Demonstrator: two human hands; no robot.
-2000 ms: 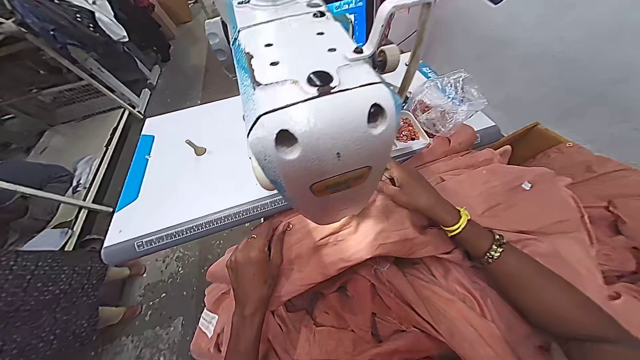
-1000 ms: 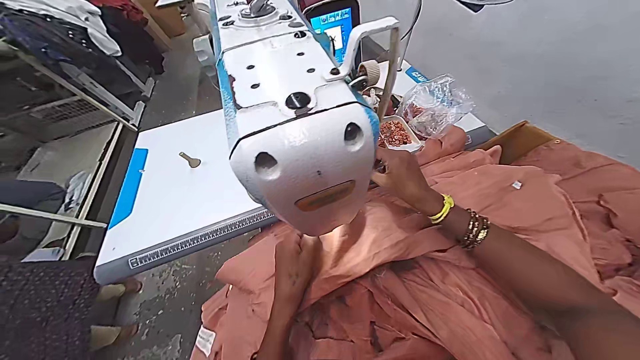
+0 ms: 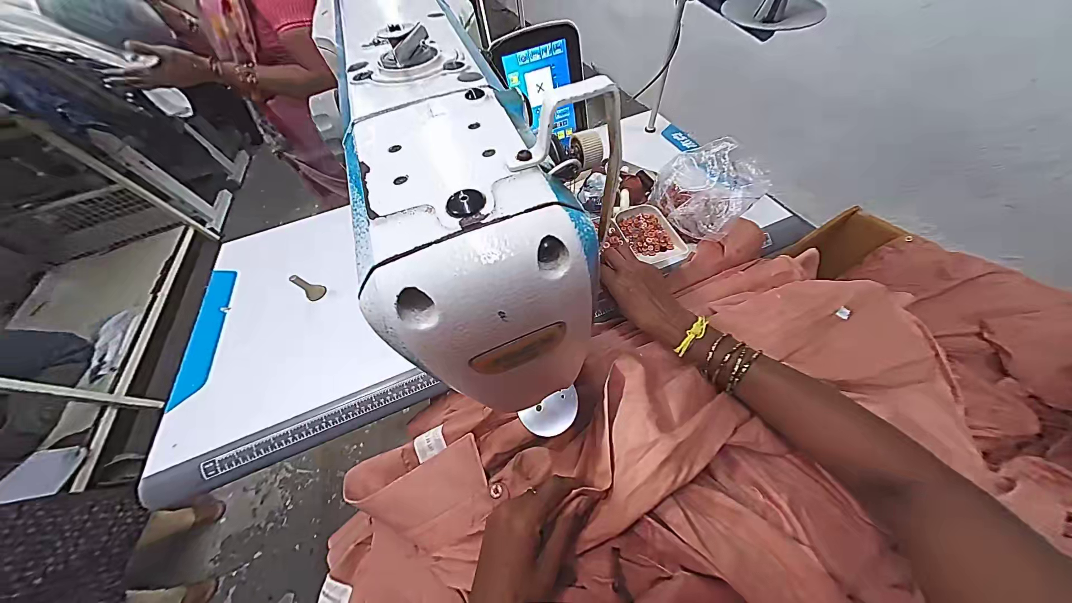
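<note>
The white head of a sewing machine stands over a salmon-coloured shirt whose collar and a button show at lower centre. My left hand grips a fold of the shirt just below the machine head. To the right of the head, my right hand reaches beside a tray of small reddish buttons; its fingertips are partly hidden, so whether they hold anything cannot be told. A round white disc shows under the head. More salmon fabric lies beneath my right forearm.
A clear plastic bag lies behind the button tray. The machine's lit display stands at the back. A small metal piece rests on the white tabletop. At upper left is another person's arm, near metal racks.
My left hand has moved the fabric, and the collar and button now show. My right hand has shifted from beside the machine head towards the button tray. The view has tilted up, showing another person.
</note>
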